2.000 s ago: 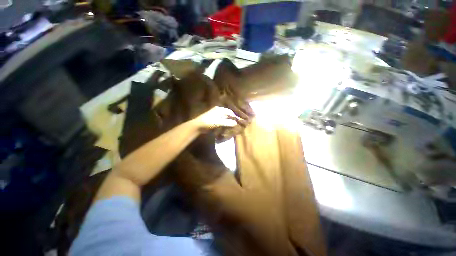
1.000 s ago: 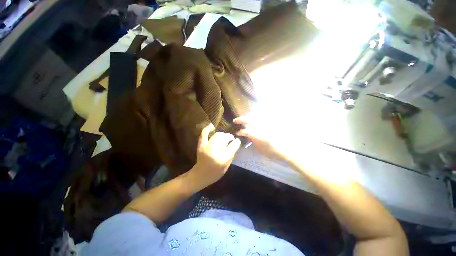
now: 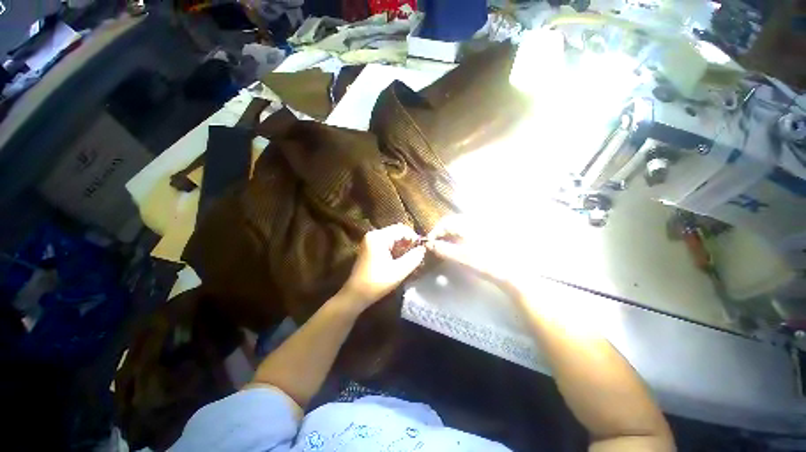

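The brown corduroy garment piece (image 3: pixel 327 168) lies in folds over the front left of the white table and hangs over its edge. My left hand (image 3: pixel 386 258) grips a bunched bit of the brown cloth near the table's front edge. My right hand (image 3: pixel 451 240) meets it there, with its fingertips pinched on the same bit of cloth. Strong lamp glare washes out part of my right hand, so its fingers are hard to make out. The white sewing machine head (image 3: pixel 707 150) stands at the right, apart from both hands.
A slim tool with a reddish part (image 3: pixel 696 249) lies on the machine bed. A dark strip (image 3: pixel 224 168) and tan pattern pieces (image 3: pixel 168 216) lie at the left. A tape measure (image 3: pixel 477 334) runs along the front edge. A blue stand (image 3: pixel 451 18) is behind.
Since two seconds ago, the tan-lit length of cloth in front has gone from the table's front edge. My hands have come together; since one second ago they have stayed close at the cloth.
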